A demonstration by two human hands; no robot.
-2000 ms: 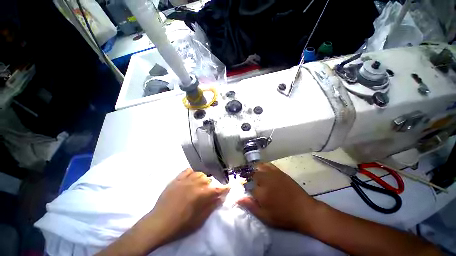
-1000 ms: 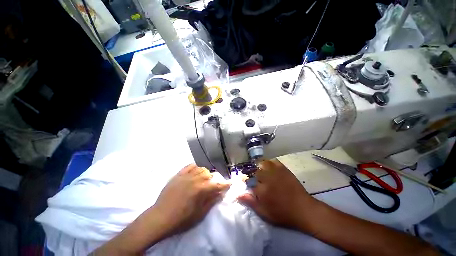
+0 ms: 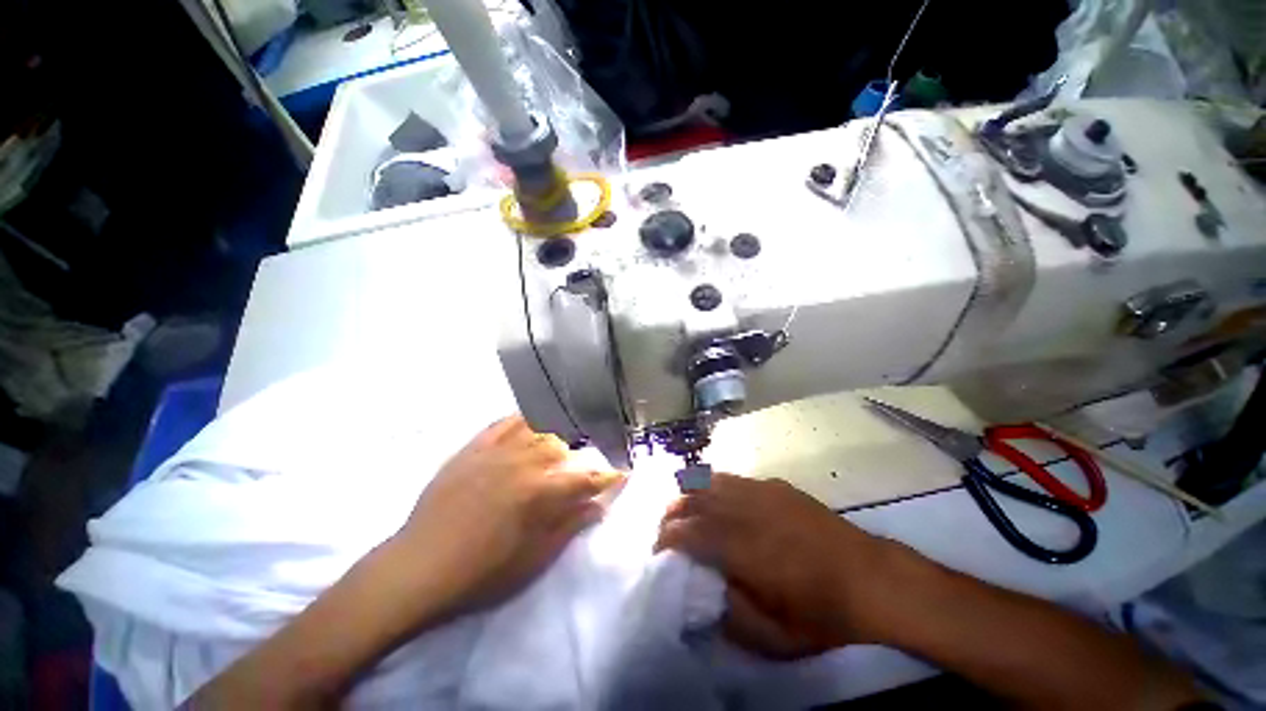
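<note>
A white garment [image 3: 278,556] lies bunched over the table's left front and under both hands. My left hand [image 3: 517,500] lies on the cloth left of the needle area, fingertips pressing it near the presser foot. My right hand [image 3: 764,556] is right of and just in front of the presser foot, its fingers curled on the cloth edge. The off-white sewing machine head [image 3: 819,278] stands behind both hands. The tension dial [image 3: 719,378] is above the needle area. The needle and cloth edge there are washed out by bright light.
Scissors [image 3: 1030,503] with one red and one black loop lie on the table at right, a thin stick [image 3: 1138,472] behind them. A white tray [image 3: 313,188] with grey pieces is beyond the table. A blue bin [image 3: 167,424] is at left. A yellow band [image 3: 590,203] rings the post.
My right hand has shifted slightly down and toward me, away from the presser foot, with cloth bunched at its fingers. My left hand stays beside the needle area. The view has shifted slightly.
</note>
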